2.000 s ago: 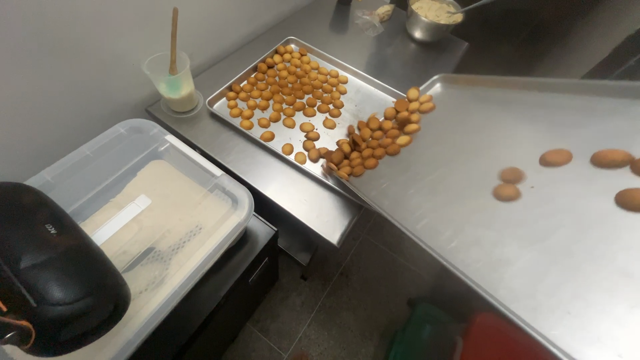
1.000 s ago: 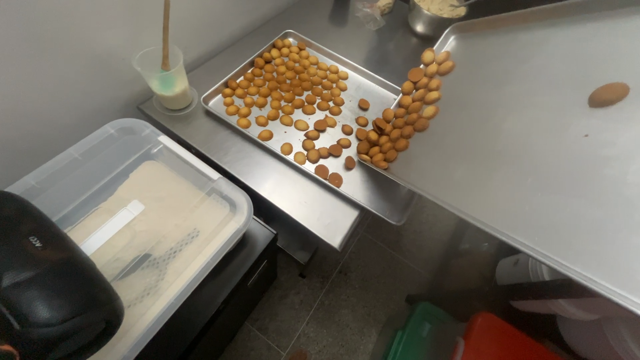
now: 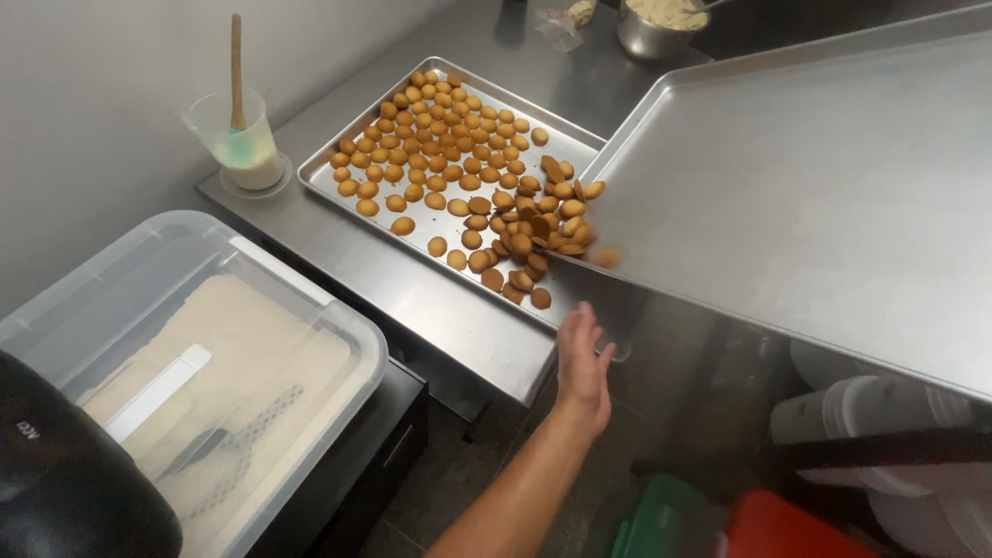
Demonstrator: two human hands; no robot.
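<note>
A metal sheet tray (image 3: 790, 201) fills the right side, tilted, its near left corner over a second metal tray (image 3: 364, 213) that overhangs the steel table. Small round golden-brown cookies (image 3: 434, 147) lie spread over the second tray and heap up under that corner. A blurred cookie (image 3: 607, 256) is at the tilted tray's lower edge. My left hand (image 3: 583, 368) is raised just below the overhanging tray corner, fingers extended and holding nothing; whether it touches the tray is unclear. My right hand is out of view, as is whatever supports the tilted tray.
On the steel table (image 3: 434, 294) stand a plastic cup (image 3: 252, 151) with a wooden-handled spatula and a metal bowl (image 3: 652, 37). A clear bin (image 3: 349, 322) of pale powder is at left, beside a black device (image 3: 70, 465). Green (image 3: 659, 515) and red (image 3: 775, 527) containers sit low at right.
My left hand has come into view from below. Cookies that were on the tilted tray have slid onto the lower tray, and the tilted tray's surface now shows almost none.
</note>
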